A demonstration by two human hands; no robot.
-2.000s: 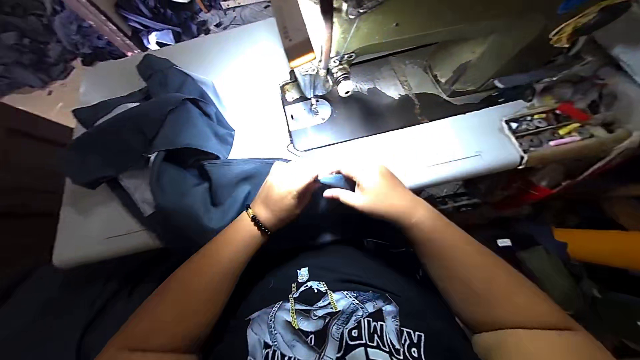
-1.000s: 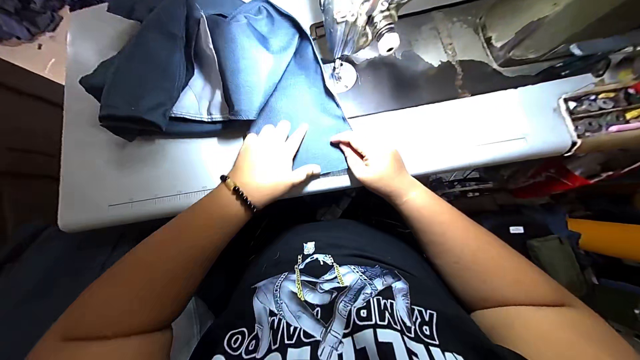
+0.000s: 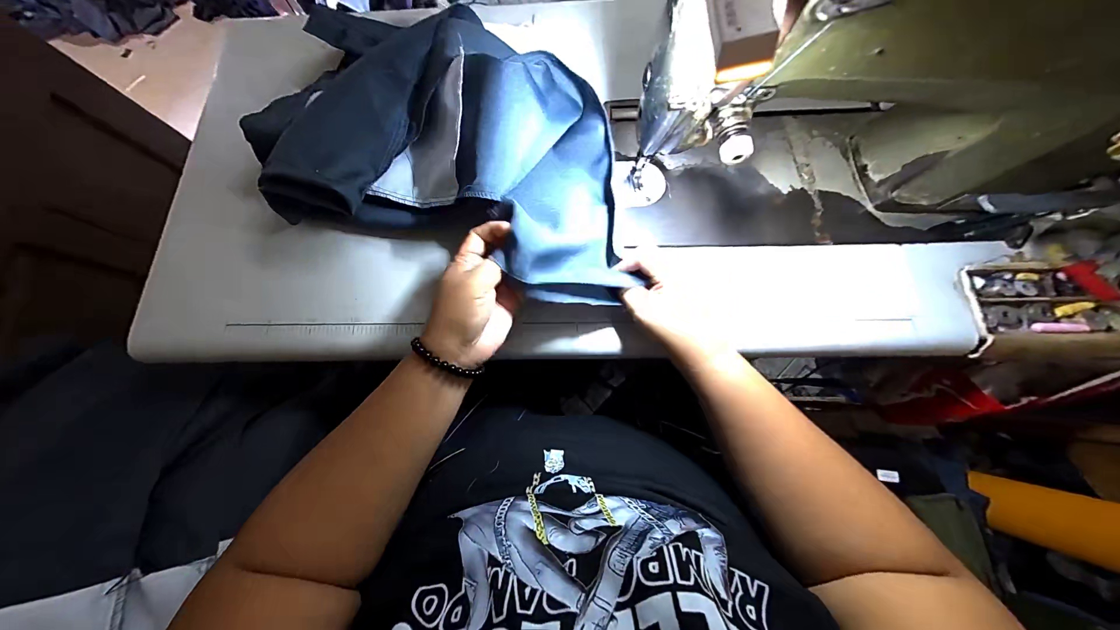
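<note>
A dark blue garment [image 3: 560, 201] with a grey inner piece [image 3: 436, 144] lies folded on the white sewing table [image 3: 262, 280], left of the sewing machine's presser foot [image 3: 641, 166]. My left hand [image 3: 477, 293], a dark beaded bracelet at its wrist, pinches the near edge of the cloth between thumb and fingers. At the near right corner, my right hand [image 3: 647, 284] grips the same cloth. Between the two hands the edge is stretched and slightly lifted. The cloth's right edge runs beside the needle plate [image 3: 646, 185] and does not appear to be under the foot.
The green sewing machine body [image 3: 980, 105] stands at the upper right. A compartment tray [image 3: 1041, 302] of bobbins and small parts adjoins the table's right end. Dark cloth [image 3: 70, 455] hangs at lower left, and an orange roll [image 3: 1050, 516] lies at lower right.
The garment, bunched near the table's front edge at first, is now spread farther up beside the needle. My left hand, flat on the cloth one second ago, now pinches its edge.
</note>
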